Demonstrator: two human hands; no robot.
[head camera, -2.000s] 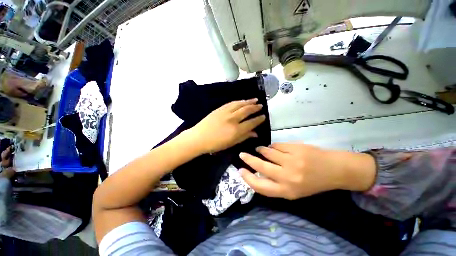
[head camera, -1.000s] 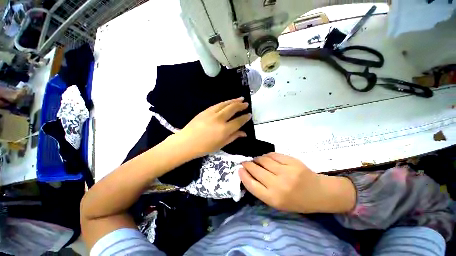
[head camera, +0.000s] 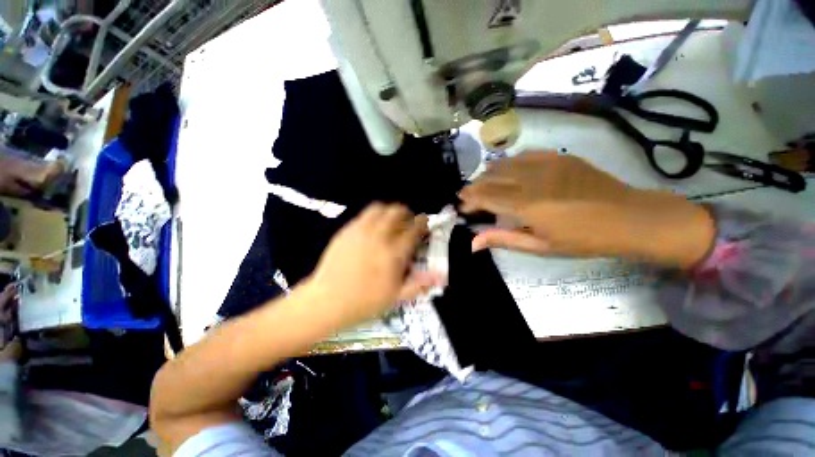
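The black fabric (head camera: 331, 134) lies on the table, its right edge running to the presser foot (head camera: 449, 153) of the pale sewing machine. A white and black patterned panel (head camera: 429, 332) joins it and hangs toward the table's front edge. My left hand (head camera: 380, 254) pinches the patterned cloth, fingers curled, just below the needle area. My right hand (head camera: 545, 201), blurred, has its fingertips on the black cloth edge close to the needle. The needle tip is not clear.
Black-handled shears (head camera: 666, 134) and dark thread snips (head camera: 760, 171) lie right of the needle. A blue basket (head camera: 100, 268) with patterned and black pieces stands at left. Fabric scraps (head camera: 273, 406) are below the table. Part of another person's sleeve (head camera: 80, 419) shows at lower left.
The black fabric has spread farther back past the needle. My right hand has moved up from the lower patterned panel toward the needle. My left hand has moved down and gripped the patterned cloth.
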